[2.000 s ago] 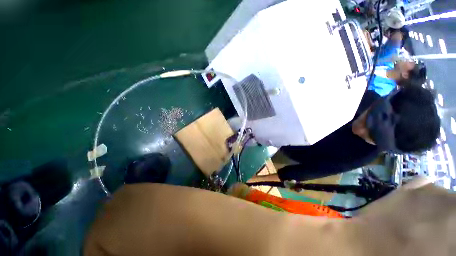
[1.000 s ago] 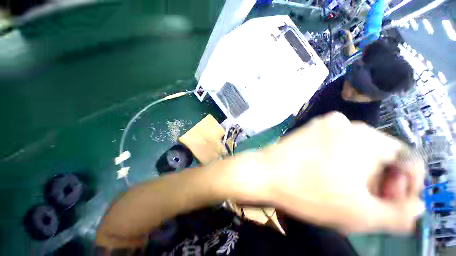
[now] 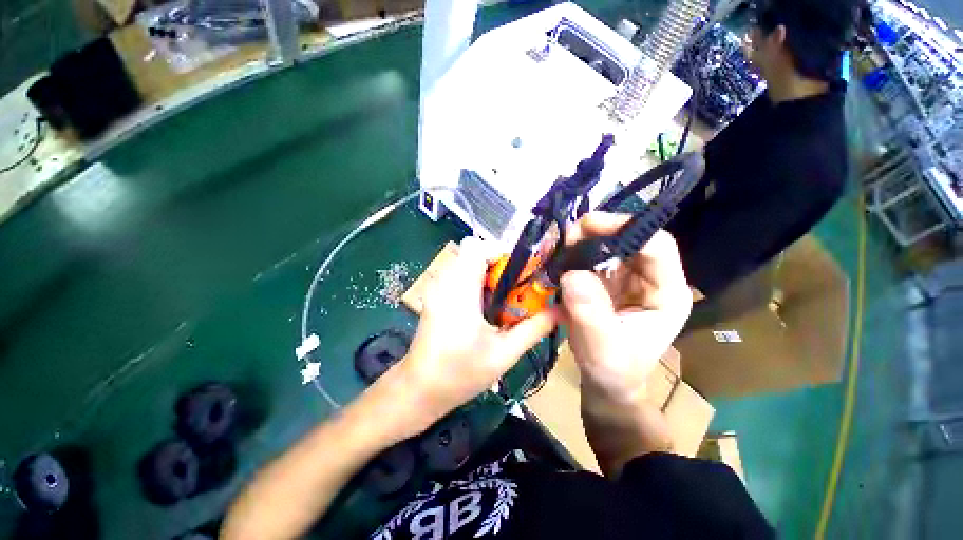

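The orange electric screwdriver [image 3: 520, 293] is held upright in front of my chest, its black cable end up. My left hand [image 3: 459, 332] is wrapped around the orange body. My right hand [image 3: 630, 316] pinches the thick black cable end [image 3: 591, 249] at the top of the driver. A black cable and hose bundle [image 3: 576, 190] rises beside it, and the cable loops over to the right. A silver spring coil [image 3: 660, 53] shows above. The driver's nose is hidden by my hands.
The white screw feeder [image 3: 507, 116] stands ahead, with a pale tube [image 3: 317, 276] curving from it. Loose screws [image 3: 393, 285] lie beside the cardboard piece [image 3: 425, 276]. Several black round housings [image 3: 206, 411] stand on the green mat. A person [image 3: 776, 158] is at the right, by brown boxes [image 3: 787, 327].
The view has shifted. One forearm crossed low before; now both hands are together on the screwdriver, which is raised to the middle. The other person now appears further upright at the right.
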